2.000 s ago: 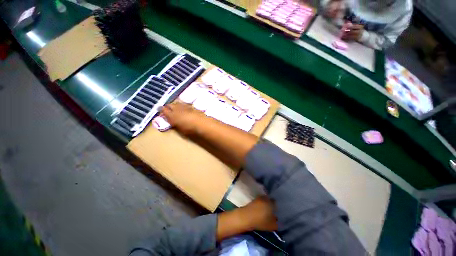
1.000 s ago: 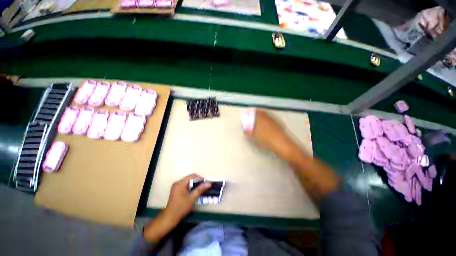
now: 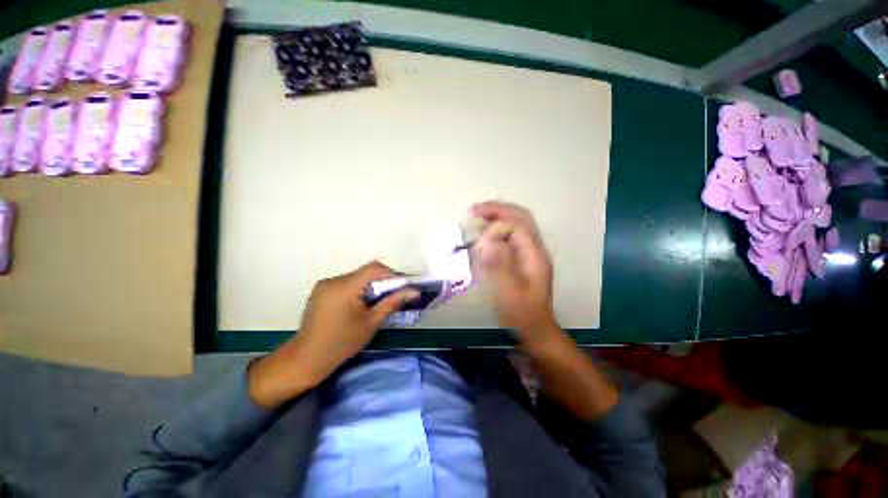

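Observation:
My left hand (image 3: 343, 316) is low over the front of the cream mat (image 3: 409, 146), closed around a black striped panel (image 3: 421, 294) with white edges. A pale pink housing half (image 3: 449, 255) is at the panel's right end, against it; what supports it is partly hidden. My right hand (image 3: 511, 263) is just right of the housing, thumb and fingers close together. A small dark piece (image 3: 471, 243) shows at its fingertips. The fingers are blurred.
Filled pink housings (image 3: 136, 130) stand in rows on brown cardboard (image 3: 97, 263) at left. A dark populated panel (image 3: 324, 58) lies at the mat's back left. Loose pink shells (image 3: 769, 195) are heaped at right. A pink plastic-wrapped bundle (image 3: 762, 475) shows at lower right.
The view has turned toward the mat. My right hand came from the far left to the mat with a pale pink piece, then down beside the panel. My left hand now holds the panel raised.

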